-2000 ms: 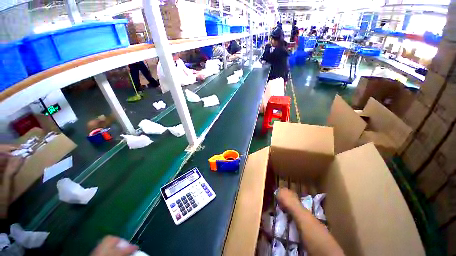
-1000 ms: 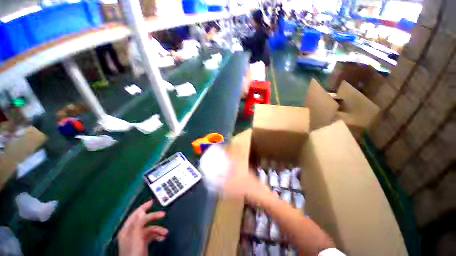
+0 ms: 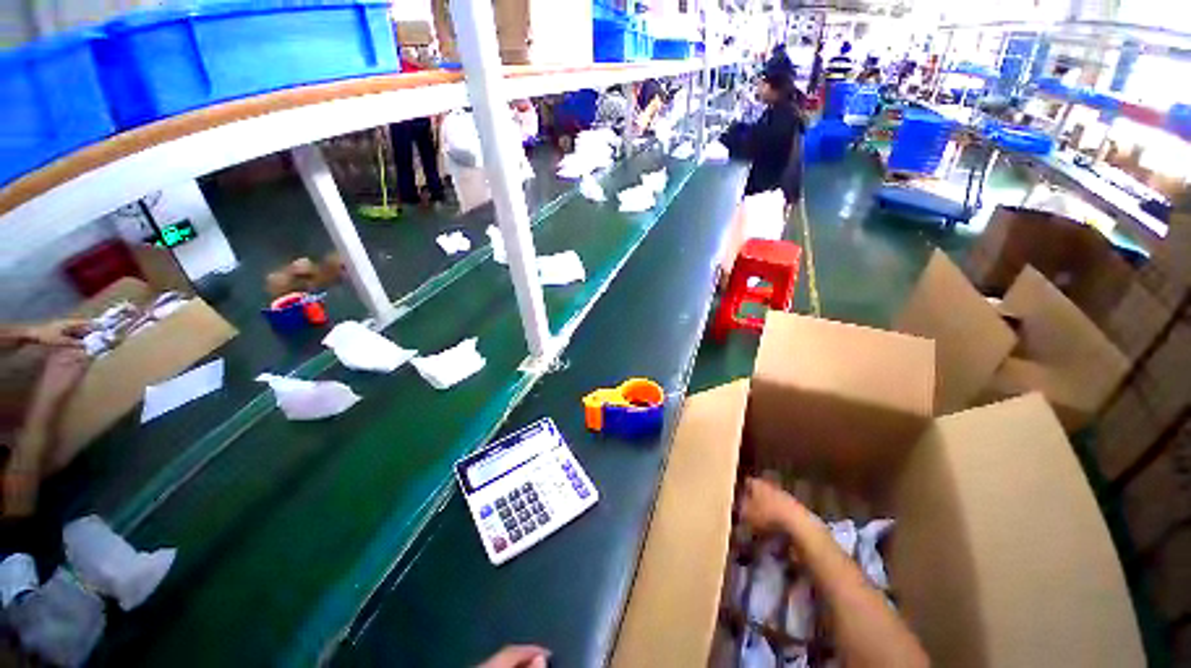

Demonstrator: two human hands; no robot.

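Observation:
The open shipping carton (image 3: 836, 392) stands at the right with its flaps up. White wrapped products (image 3: 771, 587) stand in rows in its divider cells. My right hand (image 3: 773, 506) reaches down into the carton near its far left corner; its fingertips are low inside, and I cannot tell whether they hold a product. My left hand (image 3: 520, 656) is cut off by the bottom edge, over the dark bench strip (image 3: 575, 600); only a small part shows. More wrapped products (image 3: 368, 349) lie loose on the green conveyor belt (image 3: 314, 483).
A calculator (image 3: 526, 489) and an orange and blue tape dispenser (image 3: 624, 407) lie on the bench left of the carton. A red stool (image 3: 760, 287) stands beyond it. Another open carton (image 3: 967, 333) is at the right. Across the belt, a person's arms (image 3: 39, 392) work at a carton.
My right hand, over the bench with a white product one second ago, is now back inside the carton. My left hand has dropped to the bottom edge. Products on the belt have shifted.

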